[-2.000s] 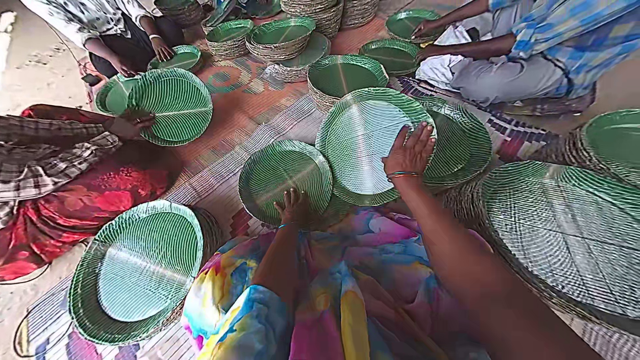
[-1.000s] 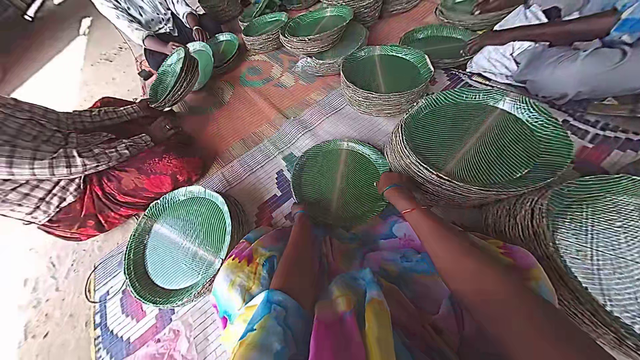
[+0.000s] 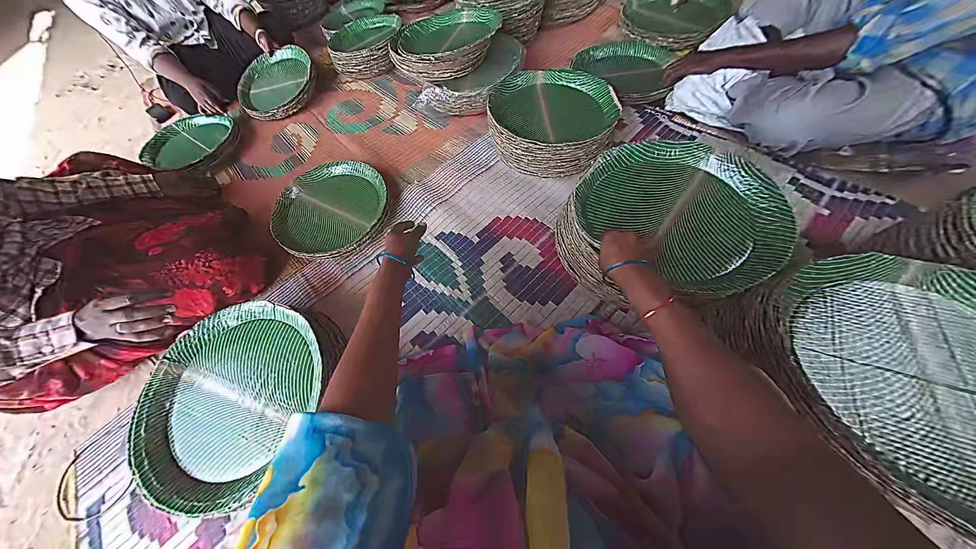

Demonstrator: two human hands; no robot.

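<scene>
My left hand (image 3: 404,242) is just right of a stack of green leaf-pattern plates (image 3: 332,207), fingers partly curled, holding nothing that I can see. My right hand (image 3: 624,253) rests at the near left rim of a tall stack of larger green plates (image 3: 686,213); its fingertips are hidden, so a grip cannot be told. Behind that stack stands another of smaller plates (image 3: 553,114). A stack topped by a shiny green plate (image 3: 229,404) leans by my left forearm, and a big pile of wide plates (image 3: 892,366) is at the right edge.
A patterned woven mat (image 3: 488,267) lies under the stacks. A person in a checked shirt and red cloth sits at left, a hand (image 3: 126,319) on the lap. Two more people sit at the back left and back right, hands at plates. Several more stacks (image 3: 446,46) stand at the back.
The round plate that lay between my hands a second ago is gone from there. My left hand has moved left beside a plate stack; my right hand has moved right onto the large stack.
</scene>
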